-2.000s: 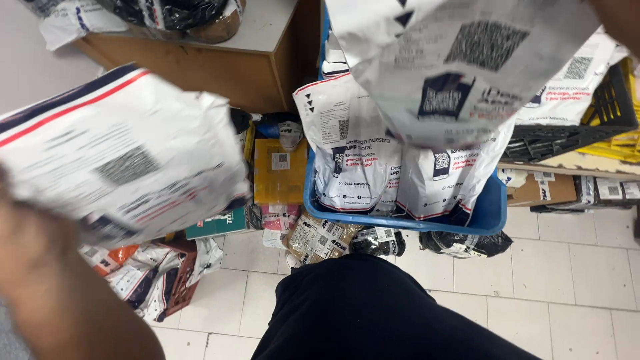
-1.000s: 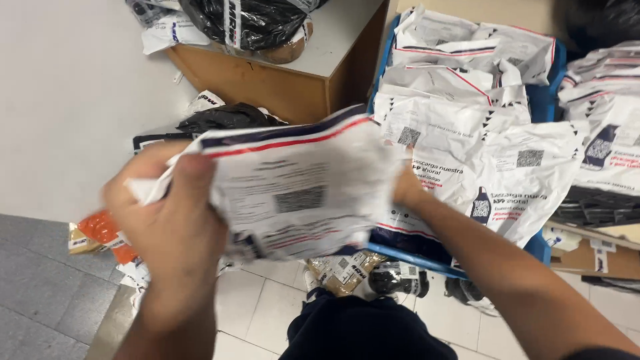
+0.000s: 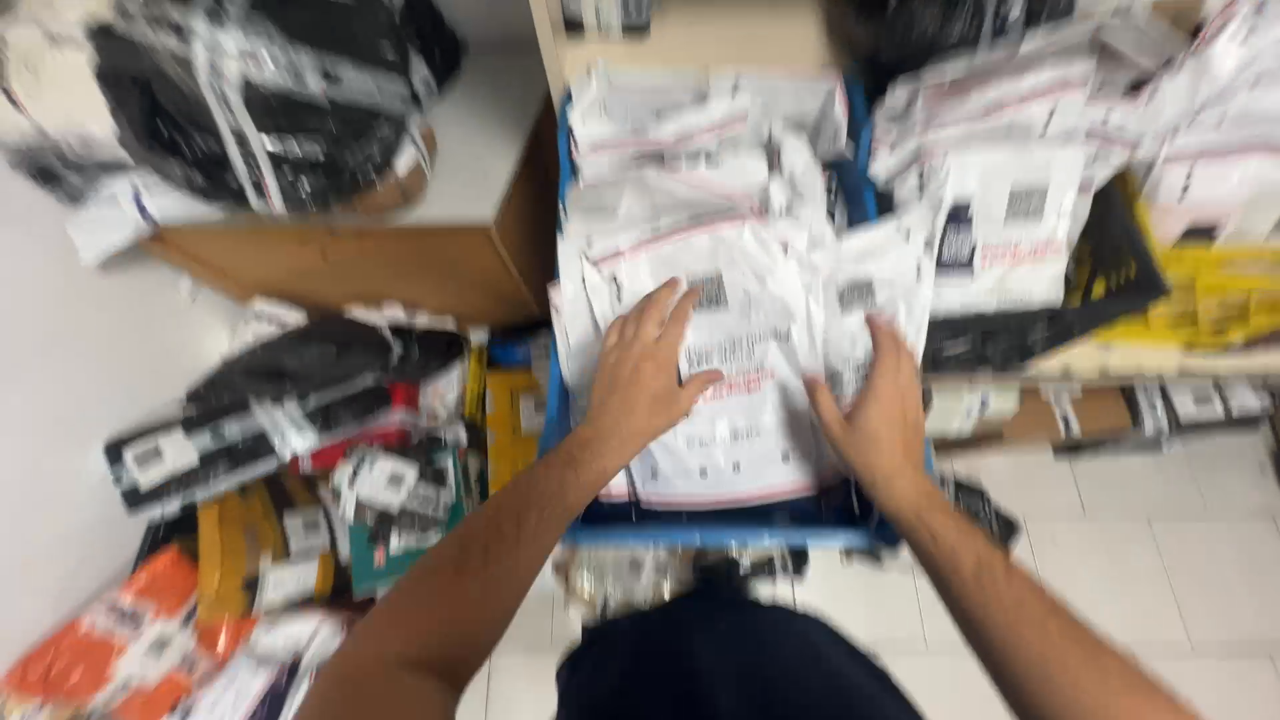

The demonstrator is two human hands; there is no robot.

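Observation:
A blue plastic crate (image 3: 700, 536) full of white plastic mailing bags stands in front of me. On its top front bag (image 3: 740, 440), which bears print and a square code, my left hand (image 3: 650, 365) lies with the fingers spread. My right hand (image 3: 875, 410) touches the right side of the same bags, thumb and fingers apart, beside a smaller-looking white bag (image 3: 870, 270). Neither hand is closed on a bag. Blur hides the exact contact of the fingertips.
Left of the crate, a brown-sided table (image 3: 340, 265) carries a black wrapped parcel (image 3: 290, 110). Below it lie mixed parcels, among them an orange and white bag (image 3: 110, 640). On the right, more white bags (image 3: 1010, 220) fill a black crate (image 3: 1000, 340) near yellow crates (image 3: 1200, 300).
The white bag that my left hand held up left of the crate is no longer raised. That hand has moved right, onto the bags in the crate. The view has shifted.

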